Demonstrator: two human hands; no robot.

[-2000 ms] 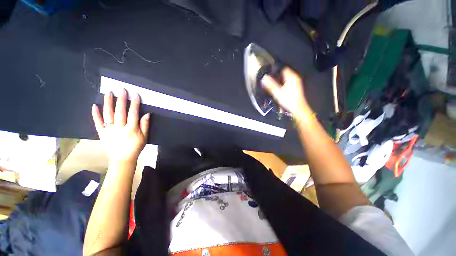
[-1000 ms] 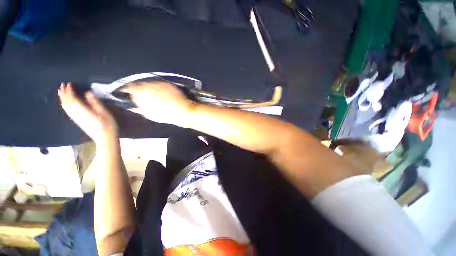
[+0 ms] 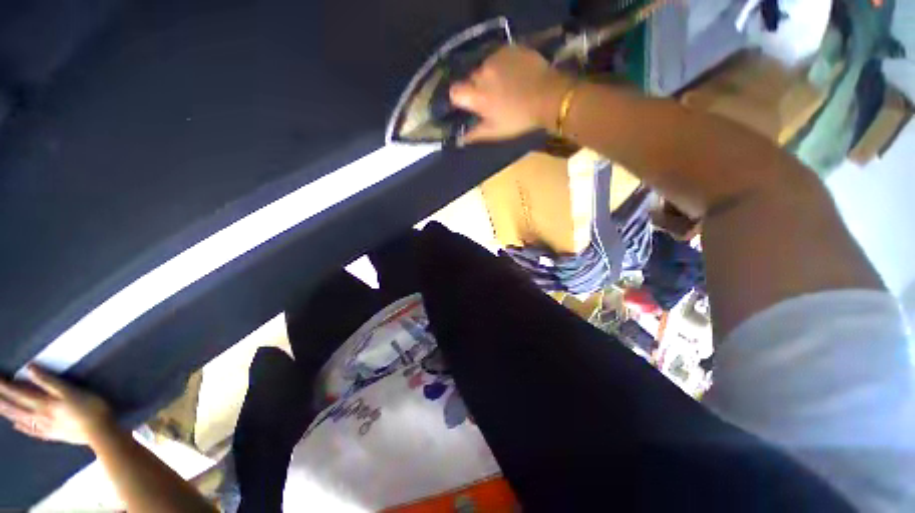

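A long white interfacing strip (image 3: 236, 243) runs diagonally over dark fabric from lower left up to the iron. My right hand (image 3: 510, 95) is closed on the steam iron (image 3: 414, 103), whose pale-rimmed pointed tip rests at the strip's upper right end. The hand and iron hide whatever lies beneath them. My left hand (image 3: 50, 406) lies at the strip's lower left end near the picture's edge, with its fingertips touching that end and its fingers somewhat apart. It grips nothing that I can see.
The black-covered table (image 3: 191, 115) fills the upper left. Below its front edge stands an open brown carton (image 3: 537, 205) with a stack of grey-blue cut strips (image 3: 577, 269) beside it. Another brown carton (image 3: 747, 95) is at upper right. The iron's hose (image 3: 627, 22) runs off to upper right.
The view has shifted and turned. The iron has moved from beside my left hand to the strip's right end, uncovering the white strip. My left hand is now at the far lower left.
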